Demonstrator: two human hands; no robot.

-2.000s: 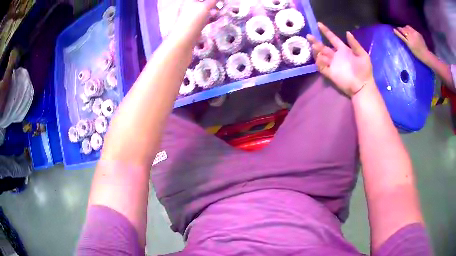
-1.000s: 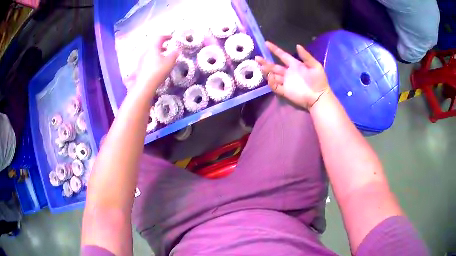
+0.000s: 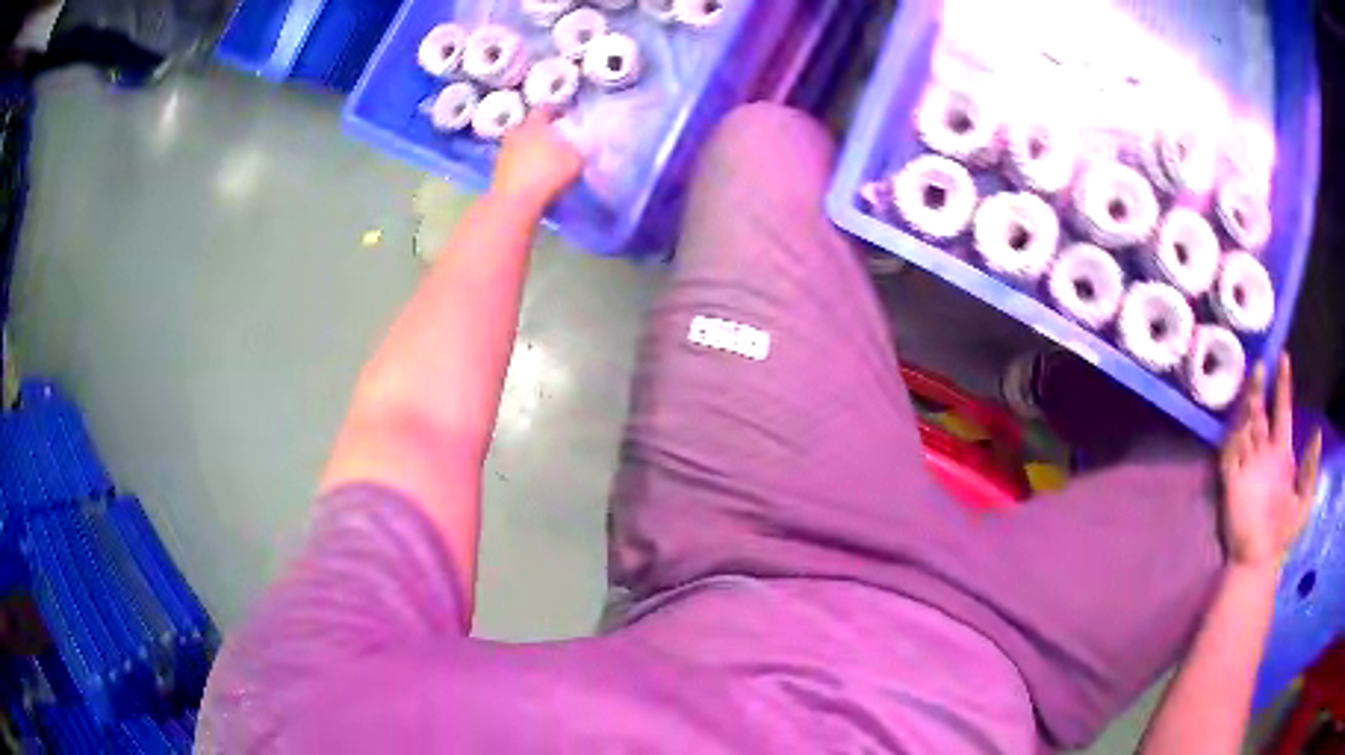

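White toothed ring parts [image 3: 1018, 233] stand in rows in a blue bin [image 3: 1033, 305] at my knees. More ring parts [image 3: 491, 55] lie loosely in a second blue bin [image 3: 421, 145] at the upper left. My left hand [image 3: 537, 159] reaches over the near edge of that left bin, close beside the rings; its fingers are hidden, so I cannot tell whether it grips one. My right hand [image 3: 1266, 479] is at the near right corner of the knee bin, fingers apart and empty.
Stacked blue bins [image 3: 111, 590] stand at the lower left on the grey floor. A blue stool [image 3: 1308, 583] is partly visible at the right edge. Red plastic [image 3: 966, 457] shows between my thighs. A thin pinkish-white liner [image 3: 1003, 59] glares in the knee bin.
The view has swung left. My left hand has left the knee bin and now reaches into the left bin. My right hand stays by the knee bin's right corner.
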